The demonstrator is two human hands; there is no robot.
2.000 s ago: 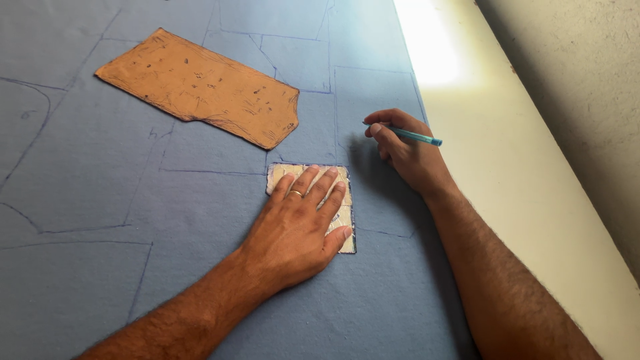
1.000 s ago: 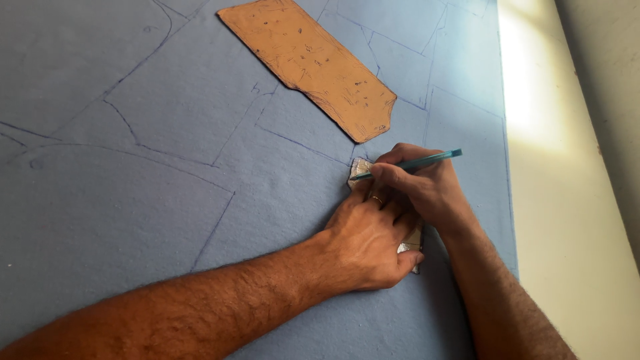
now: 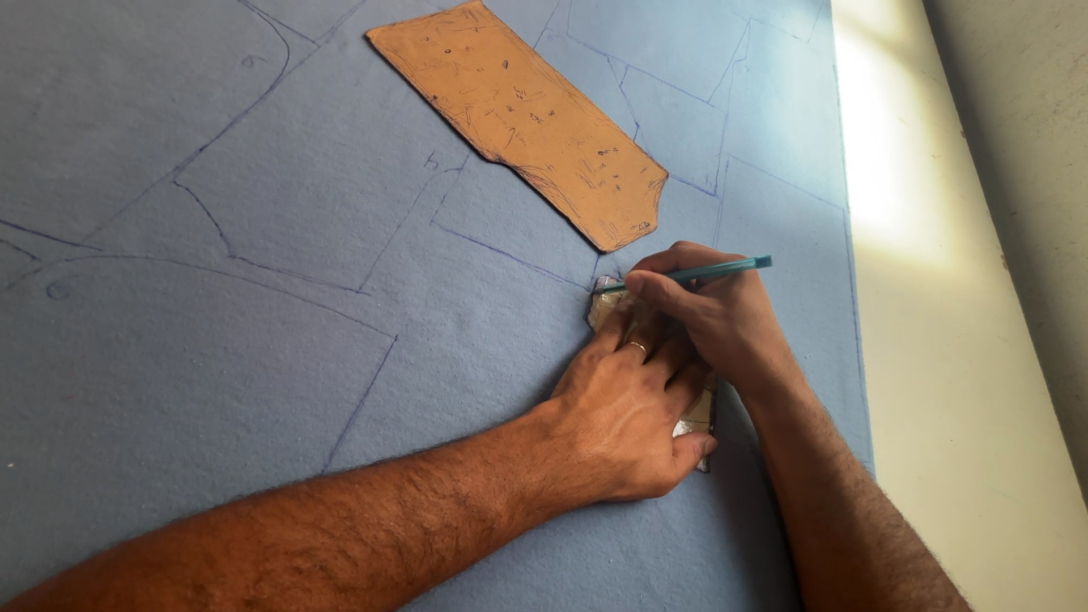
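Blue fabric (image 3: 280,382) marked with pen lines lies flat under both arms. My left hand (image 3: 629,416), with a ring on one finger, presses flat on a small pale pattern piece (image 3: 699,412), hiding most of it. Between the fingers and thumb of my right hand (image 3: 722,314) is a teal pen (image 3: 722,269), its tip at the upper left corner of the pale piece. The right hand overlaps the left fingertips. A larger tan pattern piece (image 3: 544,127), covered in scribbles, rests on the fabric just beyond both hands.
Drawn outlines of several shapes run across the fabric on the left and at the far side. To the right, past the fabric's edge, a pale table surface (image 3: 952,425) shows, with bright light on its far part. A wall (image 3: 1028,110) stands beyond it.
My right hand, earlier held off to the right of the pale piece, has come over to its upper left corner with the pen. My left hand stays on the piece. The view has shifted and turned.
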